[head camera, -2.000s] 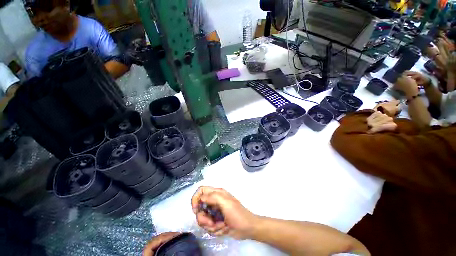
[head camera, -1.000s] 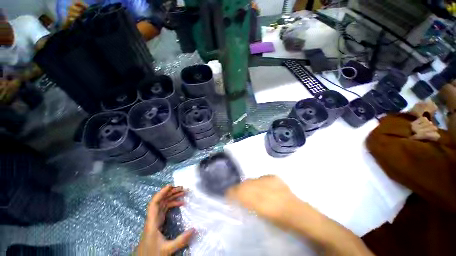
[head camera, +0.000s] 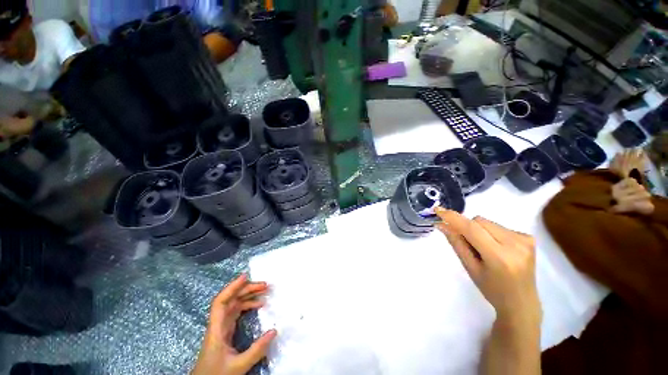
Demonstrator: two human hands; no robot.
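Note:
A black plastic housing (head camera: 428, 192) sits on top of a short nested stack on the white foam sheet (head camera: 344, 293), open side up, with a raised hub inside. My right hand (head camera: 498, 260) has its fingertips at the near rim of this housing and pinches it there; the exact thumb contact is partly hidden. My left hand (head camera: 233, 329) is open and empty at the left edge of the foam, thumb and fingers apart.
Nested housing stacks (head camera: 212, 176) stand at left on bubble wrap (head camera: 168, 315), with long black columns (head camera: 139, 80) behind. A green post (head camera: 342, 102) rises in the middle. More housings (head camera: 532, 168) and a person's brown sleeve (head camera: 600, 227) are at right.
My right hand has carried the housing from over the foam's left part rightward and away, onto the nearest stack there. My left hand, earlier around a housing, is now open and empty.

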